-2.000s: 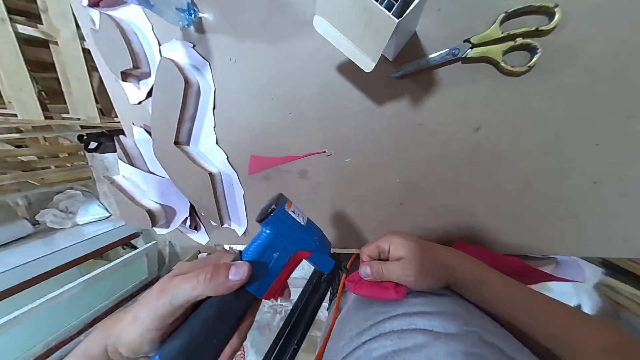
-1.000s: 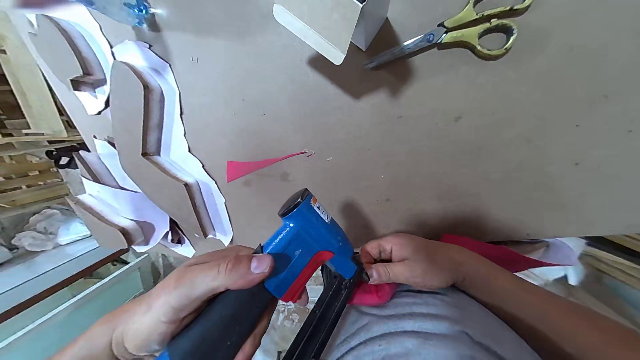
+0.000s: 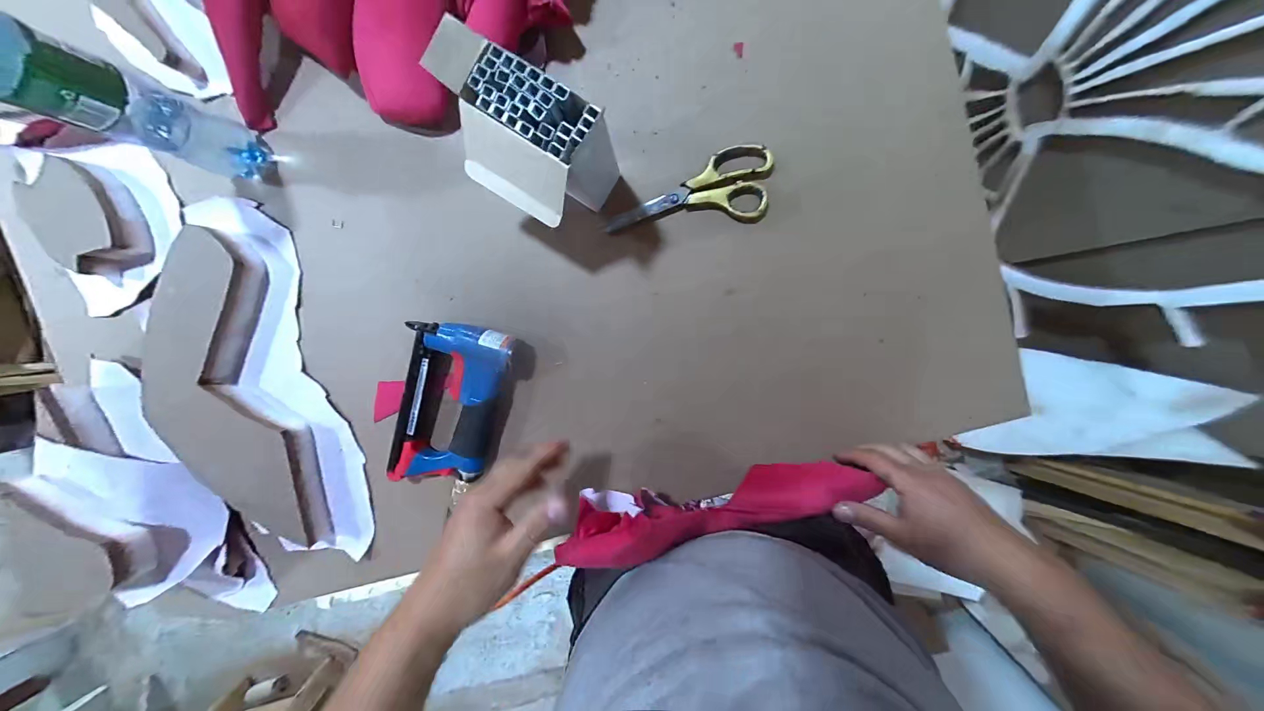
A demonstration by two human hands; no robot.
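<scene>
A red fabric-covered piece (image 3: 681, 513) lies along my lap at the table's near edge. My right hand (image 3: 904, 494) grips its right end between thumb and fingers. Just above its left end is my left hand (image 3: 509, 518), slightly blurred, fingers apart and holding nothing. A blue and black pneumatic staple gun (image 3: 474, 380) rests on the table beyond my left hand, partly over a red fabric scrap (image 3: 388, 400). Yellow-handled scissors (image 3: 726, 185) lie farther back beside an open cardboard box (image 3: 592, 168) filled with staples (image 3: 528, 99).
Board shapes with white padding (image 3: 331, 444) lie at the left. A plastic bottle (image 3: 188, 123) and red stuffed fabric pieces (image 3: 400, 59) are at the back left. White-edged panels (image 3: 1136, 128) stand at the right, above wooden strips (image 3: 1116, 484). An orange hose (image 3: 523, 588) runs beside my lap.
My left hand has let go of the staple gun, which now lies on the table. The red piece shows at greater length across my lap. The view has shifted widely.
</scene>
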